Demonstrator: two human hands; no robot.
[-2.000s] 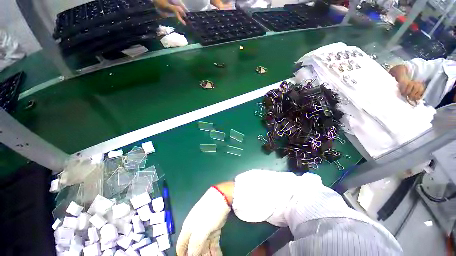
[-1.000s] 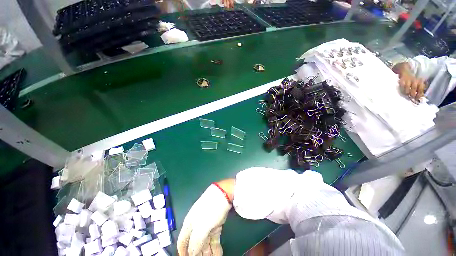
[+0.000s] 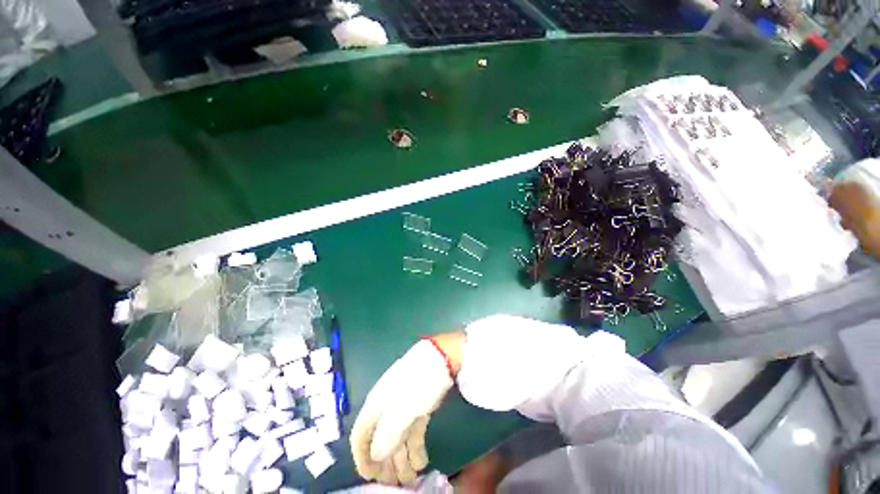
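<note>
My right hand (image 3: 400,417), in a cream knit glove with a red cuff edge, hangs bent down over the green bench near the bottom edge. Its fingers are curled and their tips are hard to see; I cannot tell if they hold anything. My left hand is not clearly visible; a pale cloth shape shows at the bottom edge below the glove. White pads (image 3: 227,410) lie in a loose pile on the left, with clear plates (image 3: 275,294) heaped behind them. Several clear plates (image 3: 436,242) lie apart mid-bench. Black binder clips (image 3: 608,232) form a heap at right.
A blue pen (image 3: 339,371) lies beside the pads. Beyond the white strip (image 3: 376,203), round metal parts (image 3: 400,138) lie on the green belt (image 3: 289,125). Dark trays (image 3: 463,19) stand behind. A white-covered surface (image 3: 757,227) with small metal parts is at right, near another person's hand (image 3: 859,207).
The camera view has shifted, so the bench contents appear further right and the belt parts higher. My gloved hand stays bent over the bench; pale cloth now shows below it. The other person's hand has moved right.
</note>
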